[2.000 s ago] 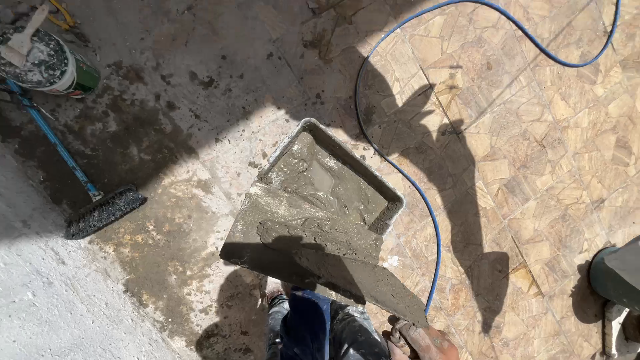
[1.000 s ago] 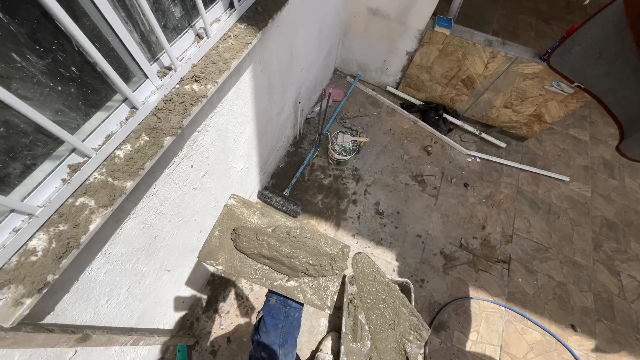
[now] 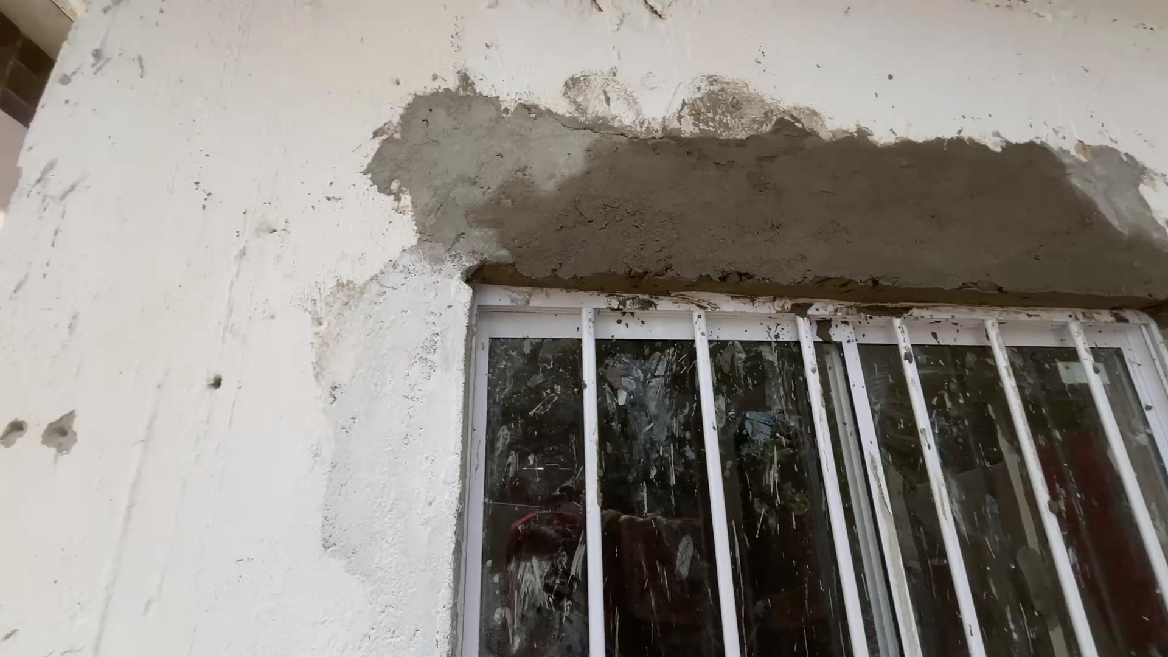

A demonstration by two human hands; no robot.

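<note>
Neither my left hand nor my right hand is in the head view now, and no tool shows. A band of dark, damp mortar (image 3: 803,210) covers the wall above the window, with a lighter grey mortar patch (image 3: 484,155) at its left end. Its lower edge is rough and runs along the top of the white window frame (image 3: 639,324). White metal bars (image 3: 716,484) stand in front of the dark glass (image 3: 648,456), which is splashed with pale specks and streaks.
White painted wall (image 3: 210,274) surrounds the window, with small holes (image 3: 60,432) and grey splashes at the left. A rough whitish strip (image 3: 392,438) borders the window's left side. Dark brickwork (image 3: 20,73) shows at the upper left corner.
The view has swung up from the floor to the wall above the window. The mortar tray, the board with mortar and the loaded trowel have left the view.
</note>
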